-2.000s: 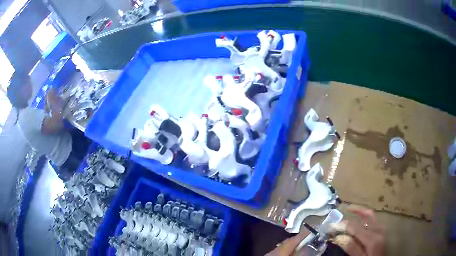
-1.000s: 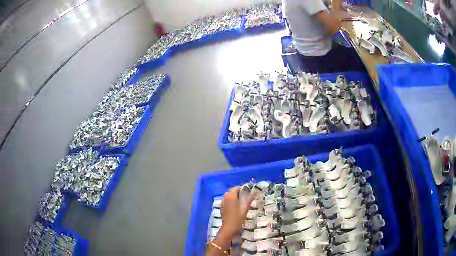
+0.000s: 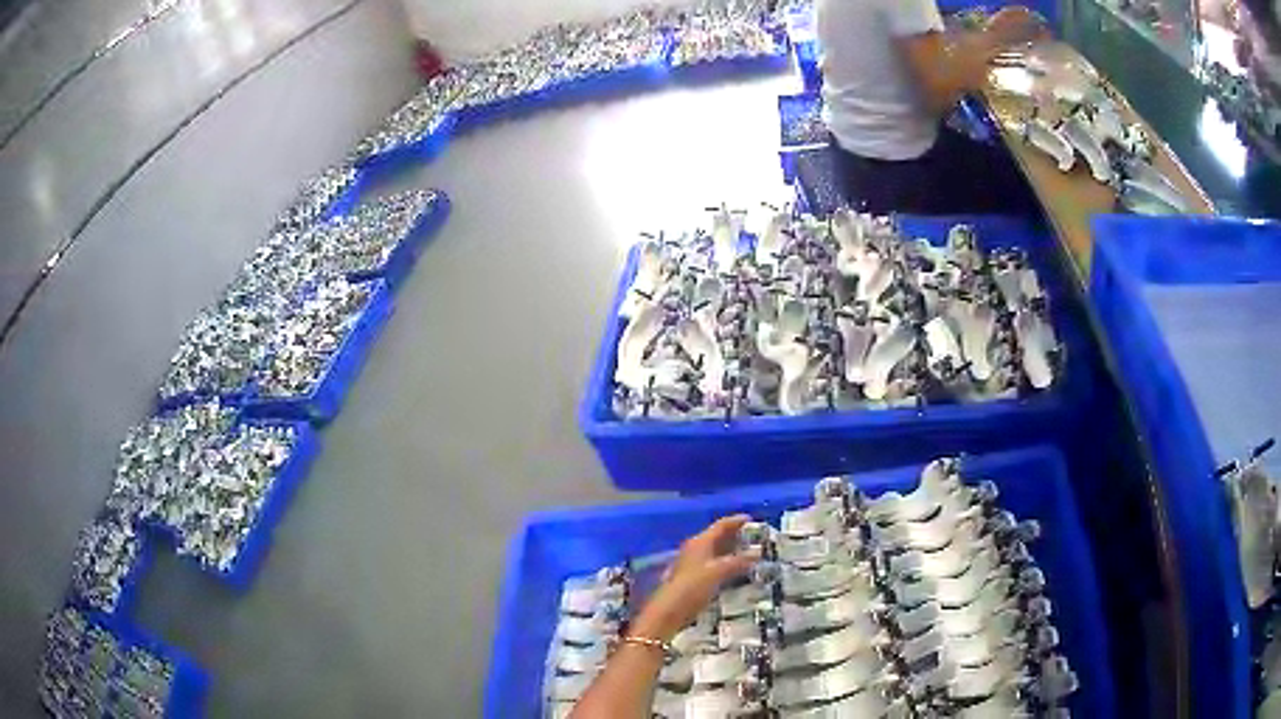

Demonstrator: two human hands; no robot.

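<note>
My left hand (image 3: 703, 569), bare with a thin bracelet, reaches over the near blue crate (image 3: 660, 509). Its thumb and index finger are apart at the upper end of a row of white and silver-grey curved units (image 3: 819, 579). The fingertips are beside a unit end; contact is unclear. No lifted unit shows in the hand. The units lie in tight rows, and the hand and forearm hide part of the left rows. My right hand is out of the picture.
A second blue crate (image 3: 787, 457) of white units stands behind. More filled crates (image 3: 344, 337) line the floor along the wall. A person (image 3: 878, 84) works at the bench (image 3: 1068, 197). A large blue tray (image 3: 1194, 242) with white units is at the right edge.
The view turned left from the bench to the crates. Since one second ago my left hand has moved right and up along the near crate, and its fingers have spread from a unit.
</note>
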